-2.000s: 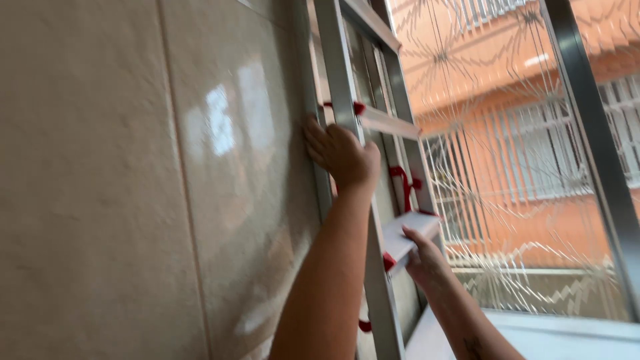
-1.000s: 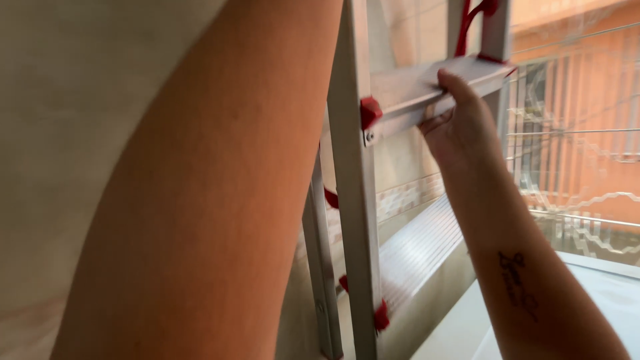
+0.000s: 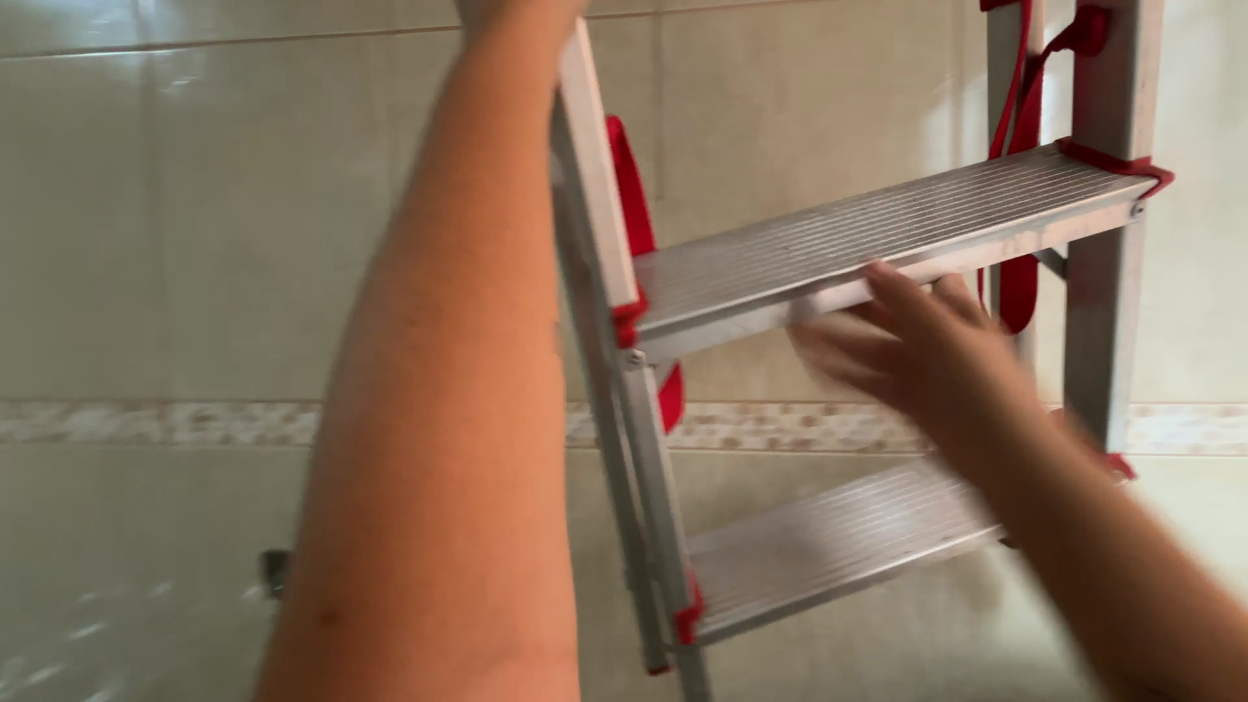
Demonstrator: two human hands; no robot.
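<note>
An aluminium stepladder with red plastic joints and red straps fills the right half of the view; its ribbed upper step (image 3: pixel 858 229) slopes up to the right. My left hand (image 3: pixel 522 12) is at the top edge by the ladder's left rail (image 3: pixel 597 175); its fingers are cut off, so its grip cannot be told. At the front edge of the upper step is my right hand (image 3: pixel 907 341), blurred, fingers apart, thumb near the edge; whether it touches cannot be told. A lower ribbed step (image 3: pixel 848 546) shows beneath it.
Behind the ladder stands a beige tiled wall (image 3: pixel 244 214) with a patterned border strip (image 3: pixel 244 424). A small dark fitting (image 3: pixel 276 570) shows on the wall, beside my left forearm. Red straps (image 3: pixel 1024 127) hang at the ladder's right side.
The view has turned from the window to the tiled wall. My right hand has come off its grasp on the step's edge, its fingers now loose below it.
</note>
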